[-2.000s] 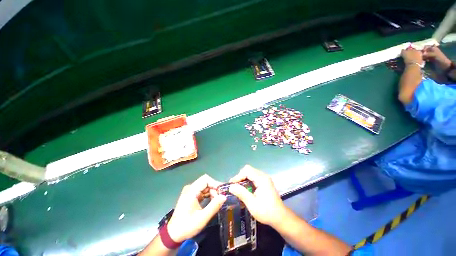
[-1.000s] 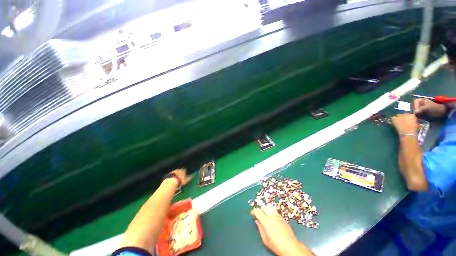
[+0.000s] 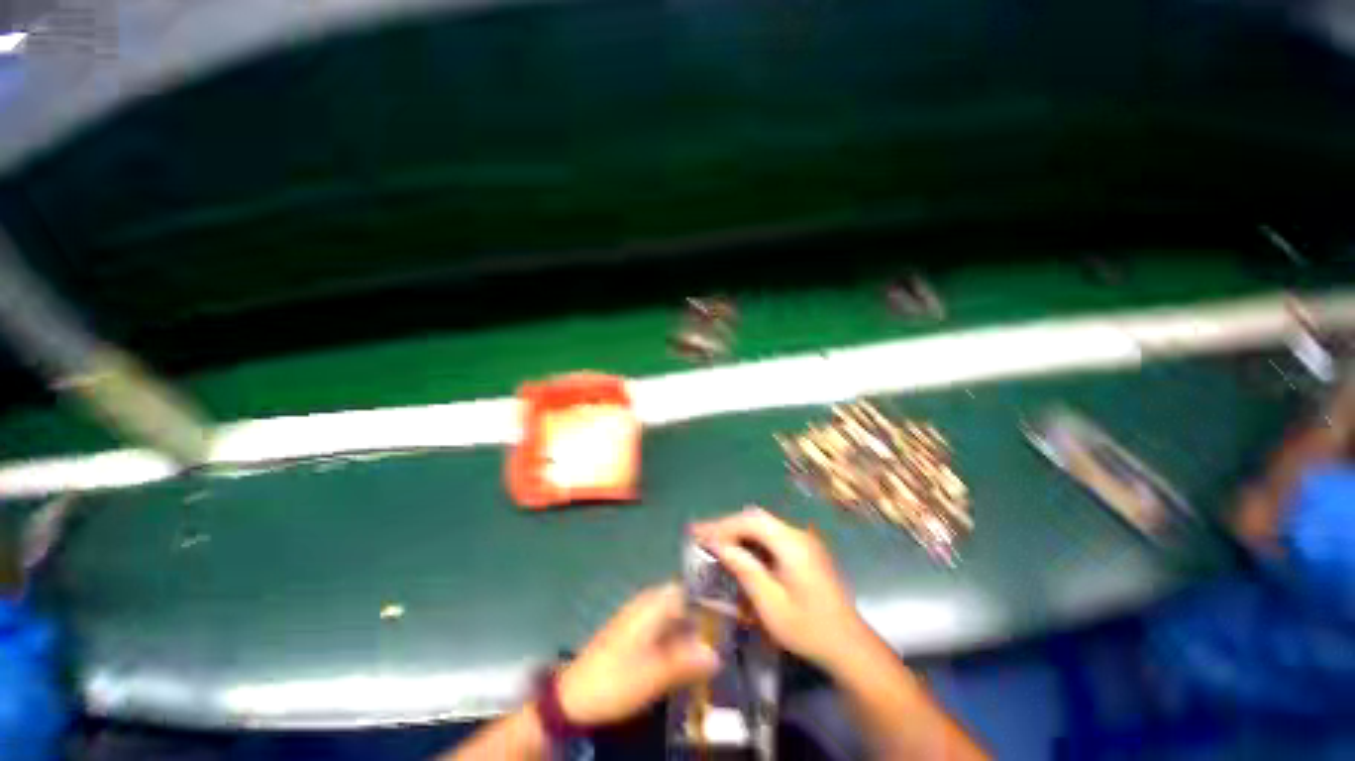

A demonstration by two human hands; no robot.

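Note:
The picture is blurred. An open phone (image 3: 724, 687) is upright in the picture at the near bench edge, dark with an orange-gold strip and a white label low down. My left hand (image 3: 632, 662), with a dark red wristband, holds its left side. My right hand (image 3: 795, 587) is closed around its top end, fingertips over the top edge. Whether a small part is between those fingertips cannot be told. A loose pile of small parts (image 3: 884, 468) lies on the bench beyond my right hand.
An orange bin (image 3: 577, 442) with whitish scraps stands left of the pile. A paler phone-like piece (image 3: 1112, 473) lies right of it. A white strip (image 3: 892, 364) separates bench and green belt, which carries blurred phones (image 3: 706, 329). Blue-sleeved people (image 3: 1323, 520) are at both sides.
The view has swung down. My left hand has come back from the belt and my right hand from the pile. Both are now on a phone at the near edge.

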